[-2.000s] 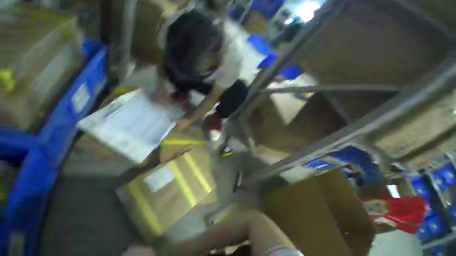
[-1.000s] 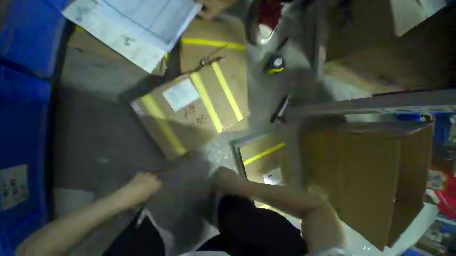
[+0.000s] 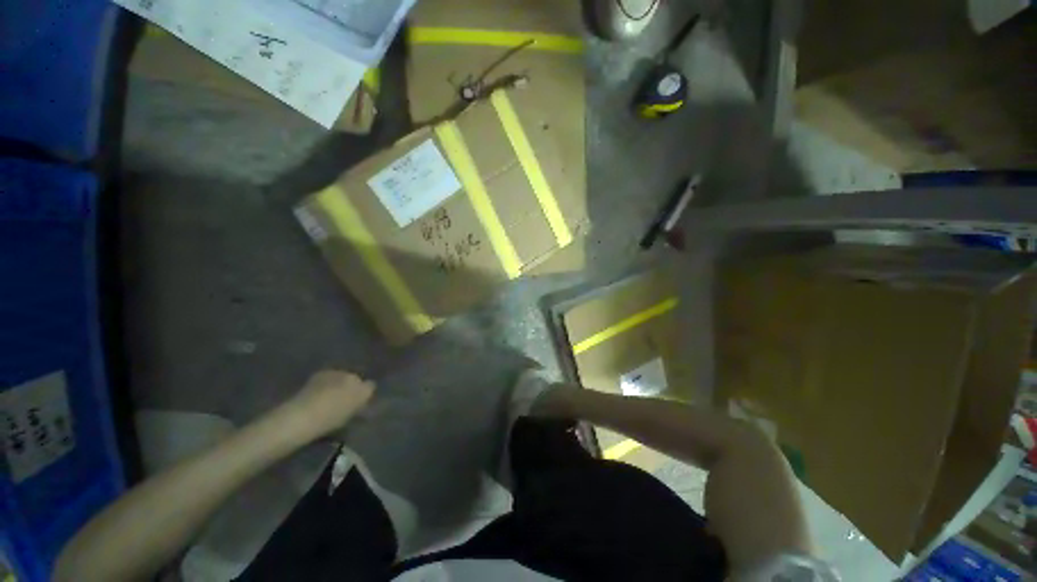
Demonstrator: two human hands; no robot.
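A flat brown carton (image 3: 438,233) with yellow tape bands, a white label and dark handwriting lies tilted on the floor, partly over another taped carton (image 3: 552,66). A thin brown strip lies across their meeting edges. My left hand (image 3: 339,398) is below the carton's lower left, apart from it; its fingers look curled, with nothing seen in it. My right hand (image 3: 532,398) is below the carton by my knee, dim and blurred, its fingers hard to make out. A smaller taped carton (image 3: 603,324) lies beside my right forearm.
White paper sheets (image 3: 279,51) are at the top left. Blue bins (image 3: 51,262) line the left side. A tape measure (image 3: 663,89) and a dark stick-like object (image 3: 671,213) lie on the floor. A large brown box (image 3: 841,375) and a grey rack bar (image 3: 887,213) are at right.
The view has tilted down, and the crouching person has left it. My forearm no longer crosses the cartons; both hands are now lower and apart. The cartons look unmoved.
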